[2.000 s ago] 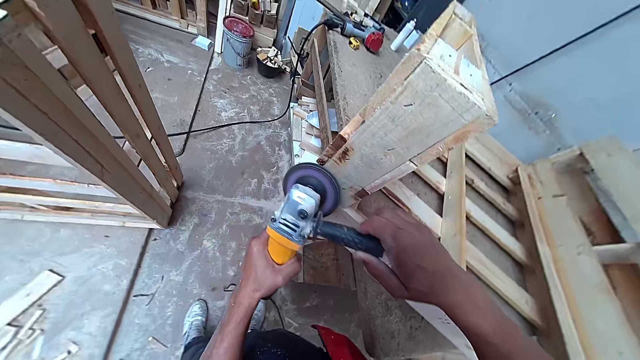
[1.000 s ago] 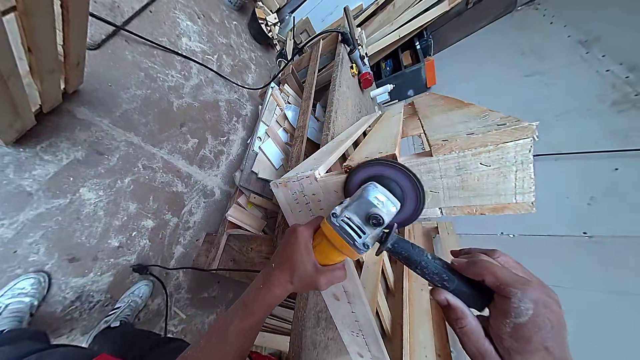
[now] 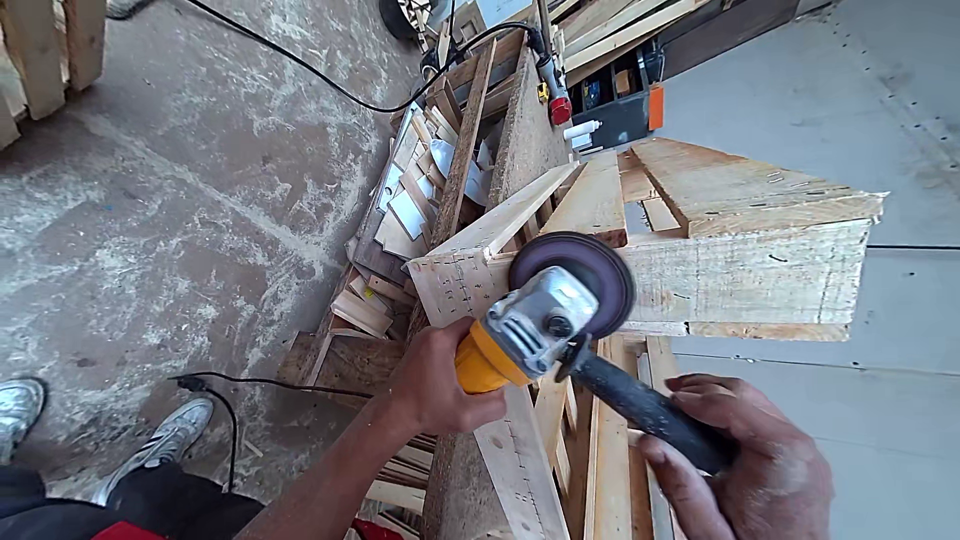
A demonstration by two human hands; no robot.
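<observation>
An angle grinder [image 3: 517,330] with a yellow body and a silver gear head lies across the middle of the view. My left hand [image 3: 442,382] is wrapped around its yellow body. My right hand [image 3: 750,450] grips the black side handle [image 3: 645,409], thumb below and fingers above. The purplish round disc [image 3: 574,281] is over the near boards of a wooden crate-like frame [image 3: 750,277]; whether it touches them cannot be told. Staples show in the frame's boards. Beneath the tool, a narrow board [image 3: 517,465] with marks and staples runs toward me.
Wood offcuts [image 3: 405,210] fill a space beside the long bench beam [image 3: 529,135]. A second power tool with a red end [image 3: 559,109] rests on the bench near a dark toolbox [image 3: 619,112]. Black cables [image 3: 300,71] cross the floor. A slatted wooden piece [image 3: 52,52] stands upper left.
The view has swung to the right since two seconds ago. Both hands still hold the grinder, whose disc was at the frame's edge and is now over its boards at a corner.
</observation>
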